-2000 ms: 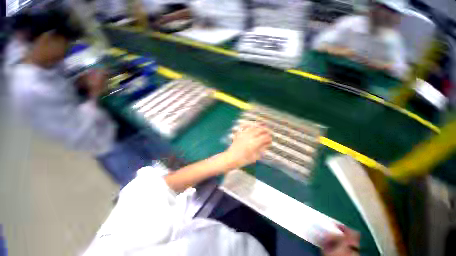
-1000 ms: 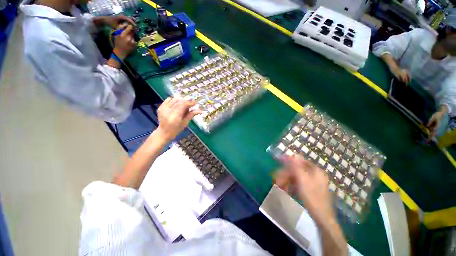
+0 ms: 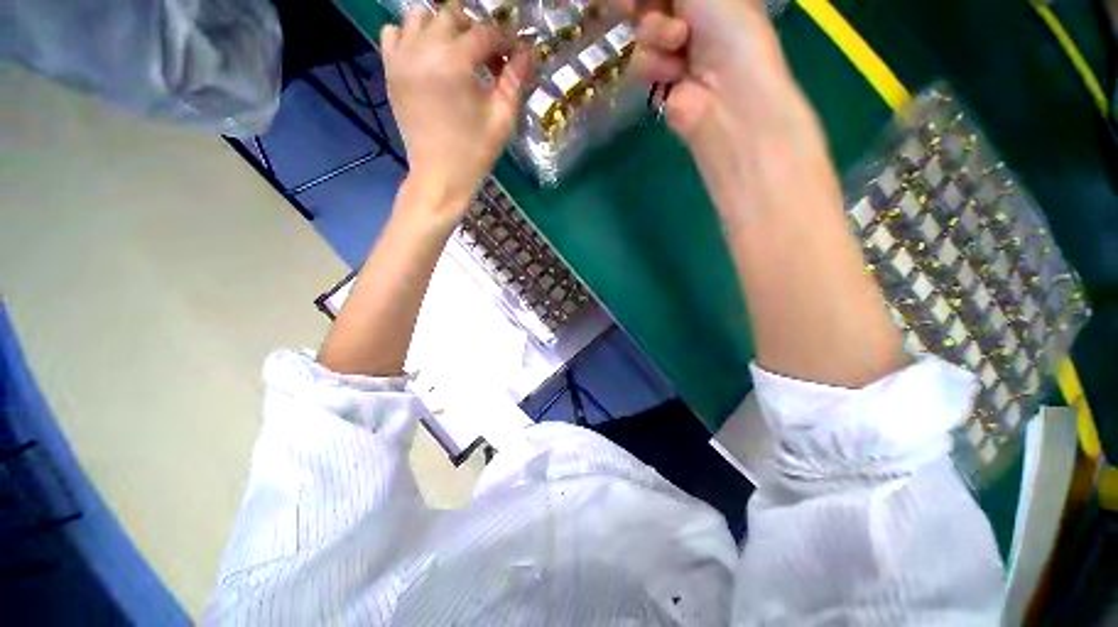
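Observation:
A clear blister tray (image 3: 597,76) with rows of pale square modules with gold parts lies at the top edge, partly cut off. My left hand (image 3: 451,104) is over its left side, fingers bent at the tray; whether it grips a module or the tray is not clear. My right hand (image 3: 711,61) is over the tray's right side, fingers curled and partly cut off by the top edge. A small dark thing shows below its fingers, possibly tweezers, but its hold is unclear. A second filled tray (image 3: 969,257) lies at the right, beyond my right forearm.
Below the green bench edge, an open box holds white papers (image 3: 472,331) and a dark tray of parts (image 3: 525,260). White strips (image 3: 1042,490) lie at lower right. Yellow edging (image 3: 858,49) runs past the trays. Another person's pale sleeve (image 3: 147,55) is at upper left.
The view has tipped down and moved left. My right hand has left the right-hand tray and joined my left hand over the left one.

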